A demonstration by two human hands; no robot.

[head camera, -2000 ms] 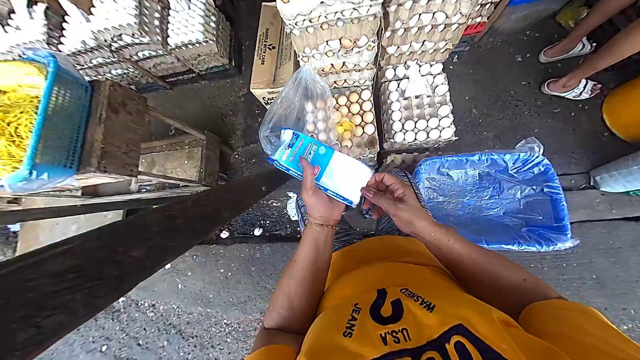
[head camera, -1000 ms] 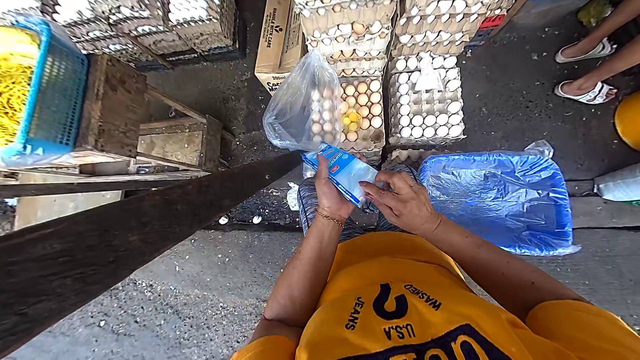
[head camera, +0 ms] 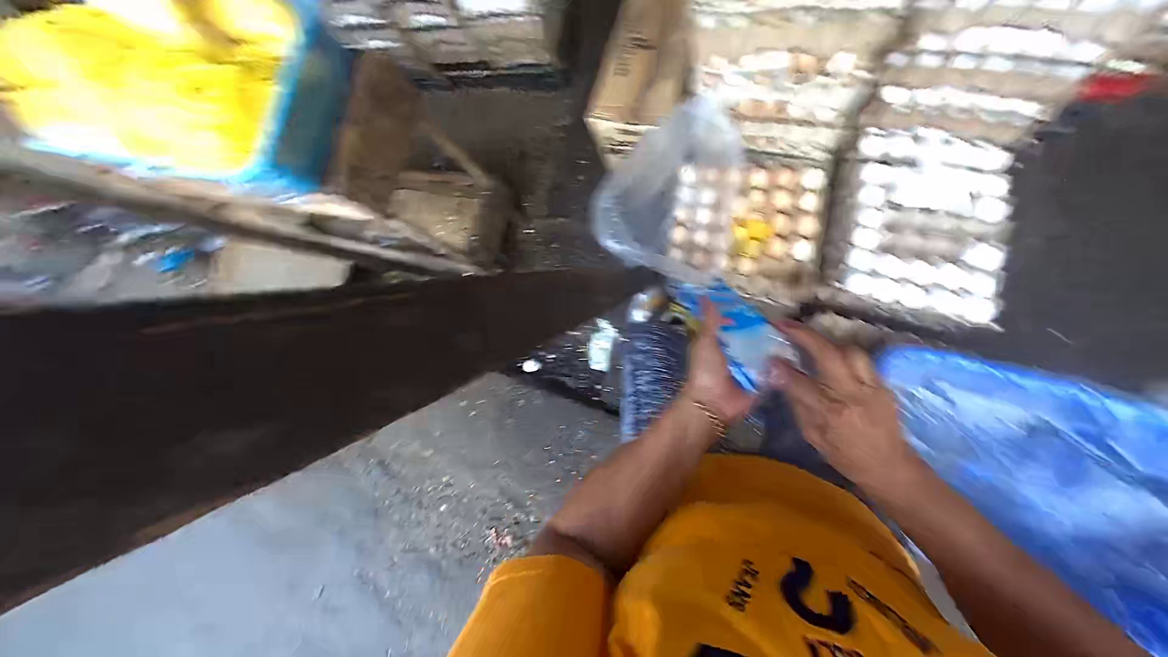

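Note:
My left hand (head camera: 716, 365) grips a blue and white printed packet (head camera: 744, 333) above my lap. Against the packet's right edge are the fingers of my right hand (head camera: 835, 392); blur hides whether they pinch it. Just beyond the packet, a clear plastic bag (head camera: 662, 196) lies partly over the left side of an egg tray (head camera: 785, 214) of brown eggs, with a small yellow thing among them. Another tray, of white eggs (head camera: 926, 219), stands to its right.
A dark beam (head camera: 301, 374) crosses from the left toward my hands. A blue tub under plastic (head camera: 1031, 474) is at the right. Upper left are a blue crate of yellow material (head camera: 146, 91) and a wooden stand (head camera: 383, 128). A cardboard box (head camera: 634, 73) stands beside stacked egg trays.
The packet was broad and flat in my hands two seconds ago and shows narrower now. The view has swung and blurred, and the bystander's feet at the upper right have left it.

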